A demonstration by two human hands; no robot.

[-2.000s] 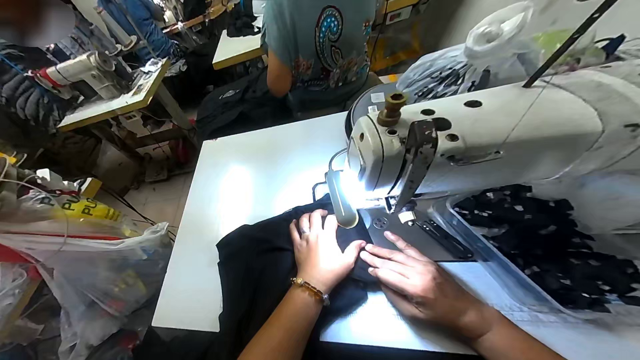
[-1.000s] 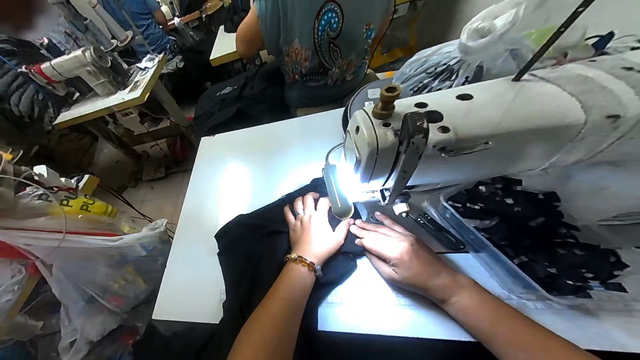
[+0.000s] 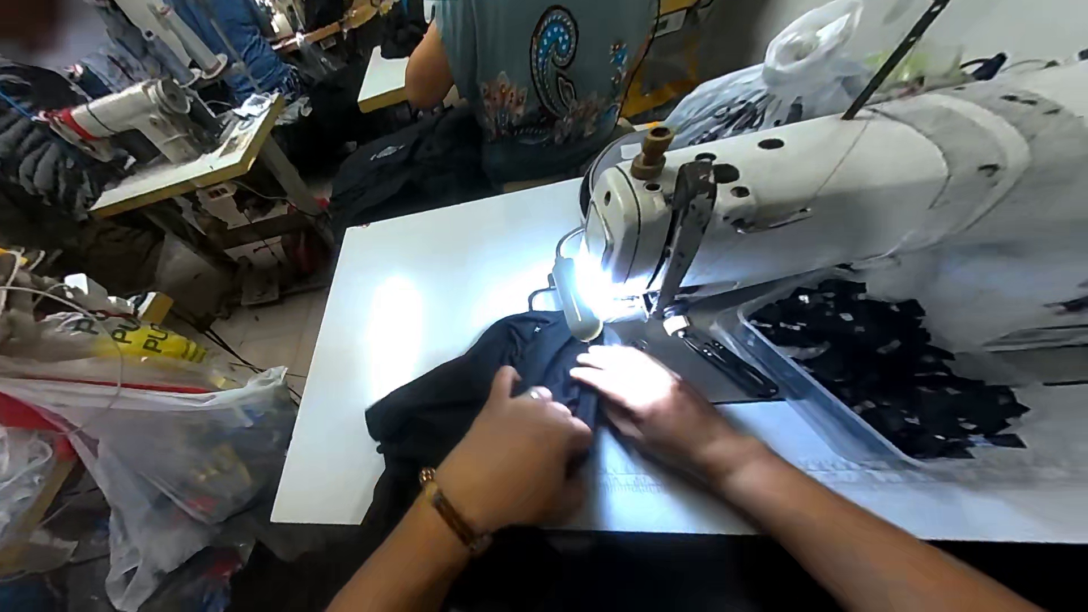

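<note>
Black fabric (image 3: 442, 391) lies bunched on the white sewing table (image 3: 340, 425) and runs up to the needle area of a white industrial sewing machine (image 3: 790, 187). My left hand (image 3: 518, 450), a beaded bracelet at its wrist, has its fingers curled on the fabric and grips a fold of it. Close on its right, my right hand (image 3: 646, 399) rests with extended fingers on the fabric's edge, just in front of the needle area. A lit lamp (image 3: 578, 302) beside the machine head shines on the cloth. The needle itself is hidden by glare.
A clear plastic tray (image 3: 816, 399) of small black pieces stands right of the needle area, with black-handled snips (image 3: 731, 365) beside it. Plastic bags (image 3: 195, 459) hang at the left. Beyond the table sits another person (image 3: 544, 85); another sewing machine (image 3: 136, 119) stands back left.
My left hand, earlier spread flat on the fabric near the lamp, has drawn back toward me and curled its fingers. My right hand remains close to the needle area.
</note>
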